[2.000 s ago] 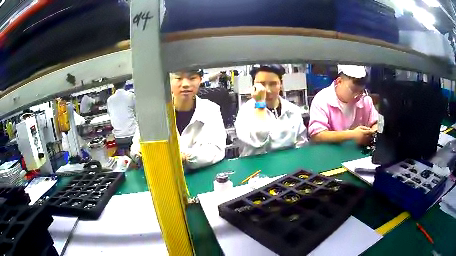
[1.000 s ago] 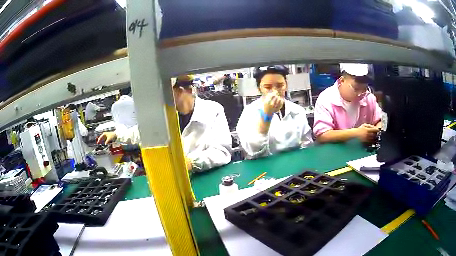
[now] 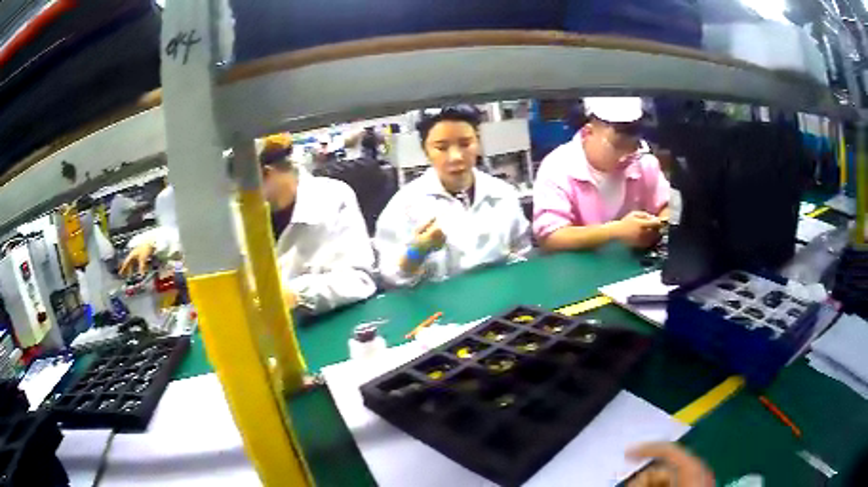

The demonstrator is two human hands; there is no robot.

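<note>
A black compartment tray [image 3: 495, 390] lies at a slant in front of me on white paper. Some of its pockets hold yellowish or metallic round parts; the nearer ones look dark. My right hand [image 3: 671, 464] shows at the bottom edge, right of the tray's near corner and apart from it. It is blurred and cut off, with curled fingers; whether it holds anything cannot be told. My left hand is not in view.
A small jar [image 3: 366, 340] and an orange stick [image 3: 424, 324] lie behind the tray. A blue divided box [image 3: 742, 323] and stacked black trays [image 3: 733, 200] stand right. A yellow-wrapped post [image 3: 238, 371] rises left, before another black tray [image 3: 124, 380]. Three people sit opposite.
The view has turned right, so the bench things sit further left. My right hand has come in at the bottom edge. The middle person opposite has lowered a hand from the face.
</note>
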